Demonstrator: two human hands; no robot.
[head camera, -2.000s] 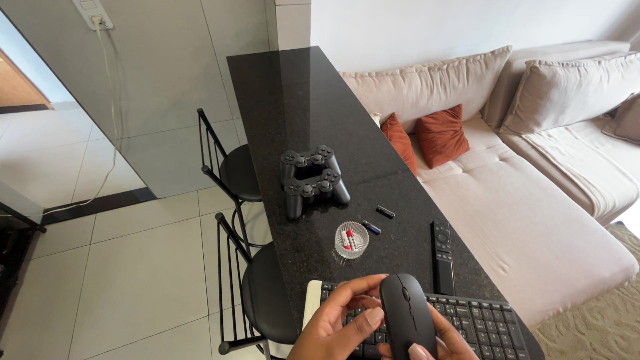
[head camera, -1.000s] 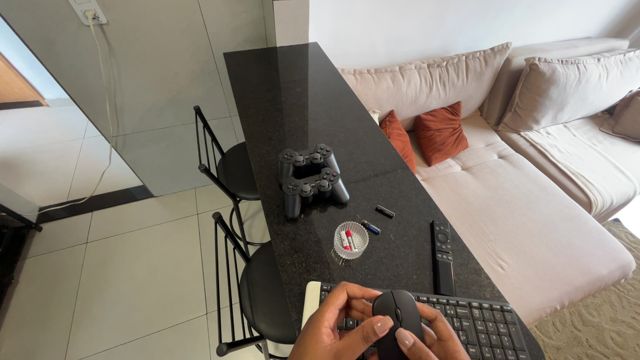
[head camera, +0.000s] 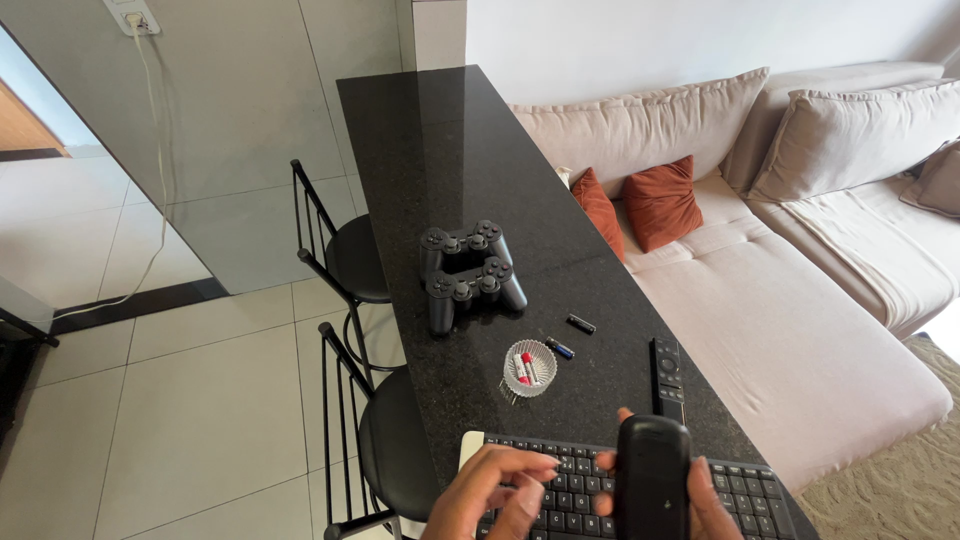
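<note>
A black wireless computer mouse (head camera: 652, 476) is in my right hand (head camera: 709, 499), held up over the keyboard with its plain, dark face toward me. My left hand (head camera: 499, 487) is beside it, fingers curled and apart, with nothing in them. Beneath both hands lies a black keyboard (head camera: 574, 484) with a white left end. Past it stands a small ribbed glass bowl (head camera: 545, 367) holding red-and-white batteries (head camera: 523, 369). A blue-and-black battery (head camera: 559, 348) and a black battery (head camera: 581, 324) lie right of the bowl. A black remote control (head camera: 667, 375) rests near the counter's right edge.
Two black game controllers (head camera: 476, 289) stand on the dark stone counter (head camera: 405, 142). Two black bar stools (head camera: 397, 435) line its left side. A beige sofa (head camera: 780, 322) with rust-coloured cushions (head camera: 661, 204) is on the right. A cable (head camera: 160, 165) hangs from a wall outlet (head camera: 135, 16).
Both hands were on the mouse before. My left hand has let go of it and moved to the left, and the mouse now stands more upright in my right hand, its buttons and wheel out of sight.
</note>
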